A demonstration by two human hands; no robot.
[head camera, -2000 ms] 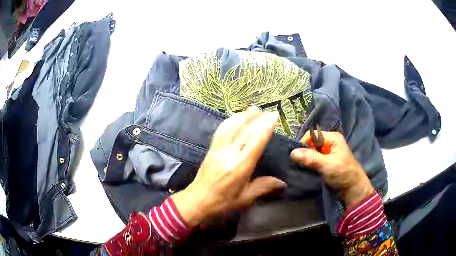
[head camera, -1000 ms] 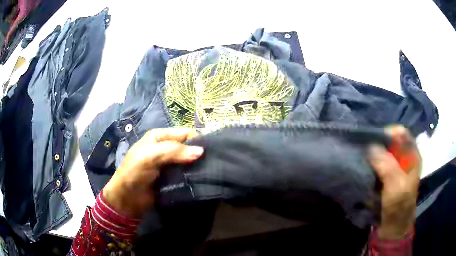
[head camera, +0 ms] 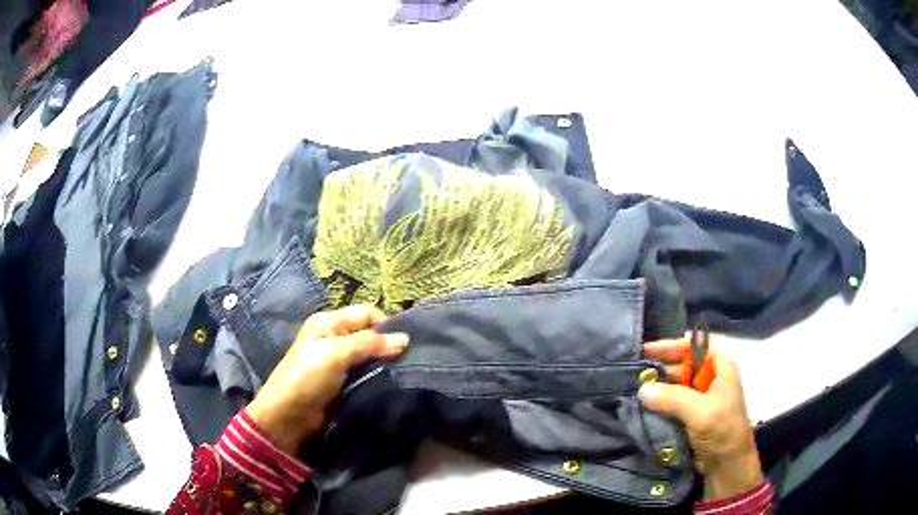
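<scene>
A dark denim jacket [head camera: 695, 251] lies across the table in front of me, its yellow back embroidery [head camera: 453, 226] facing up. My left hand [head camera: 327, 367] pinches the neck end of the stitched collar [head camera: 513, 327]. My right hand [head camera: 695, 402] holds the collar's other end near a gold button [head camera: 647, 376], so the collar is spread between my hands. Orange thread snips [head camera: 698, 367] are also in my right hand, blades pointing up. The front edge with several gold buttons hangs below the collar.
A second jacket [head camera: 141, 221] lies open at the left, with dark lining and gold buttons. The white table [head camera: 684, 80] has a curved edge at the right. Dark cloth [head camera: 846, 453] shows below that edge. A purple-grey piece [head camera: 428, 10] lies at the far edge.
My hands first spread apart, stretching the collar, and my right hand has since moved back inward and down. The collar now lies flatter, with its end and buttons showing. The snips stay in my right hand.
</scene>
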